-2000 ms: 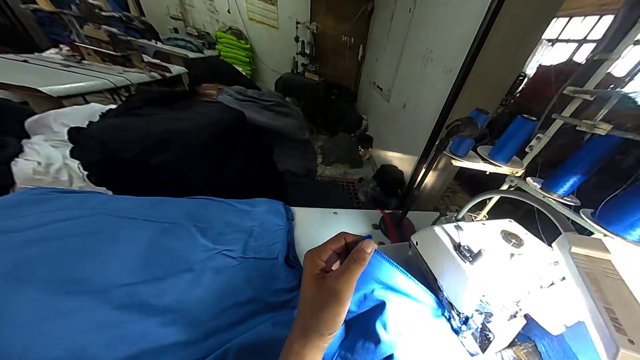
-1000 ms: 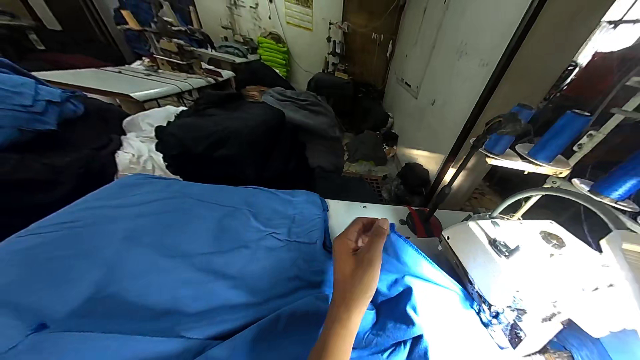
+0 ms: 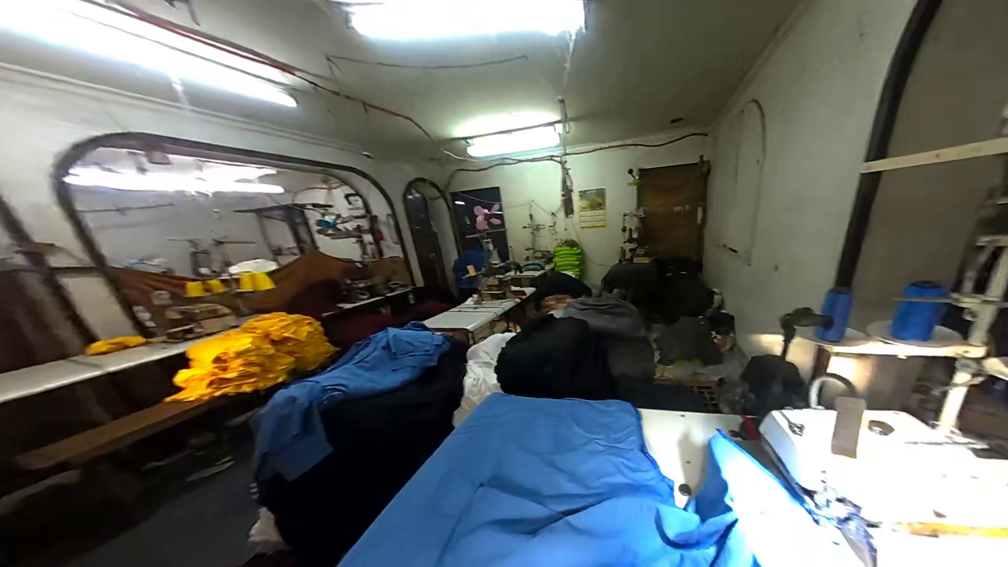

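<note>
Neither my left hand nor my right hand shows in the head view. Blue fabric (image 3: 551,472) lies spread over the white sewing table (image 3: 685,441), its lower part cut off by the bottom edge. Toward the right, a fold of it stands up and runs to the needle area of a white overlock sewing machine (image 3: 858,441), where glare hides detail. Blue thread cones (image 3: 921,311) stand on the thread stand above the machine.
Black fabric (image 3: 551,354) is heaped beyond the table. Left of it, a blue garment (image 3: 370,362) lies over a dark pile. Yellow fabric (image 3: 252,354) is stacked on the left bench. A dark pole (image 3: 874,157) rises behind the machine.
The view has swung up and to the left. The hand that pinched the blue fabric's edge beside the machine is out of view. The raised fold there now shows no hand on it.
</note>
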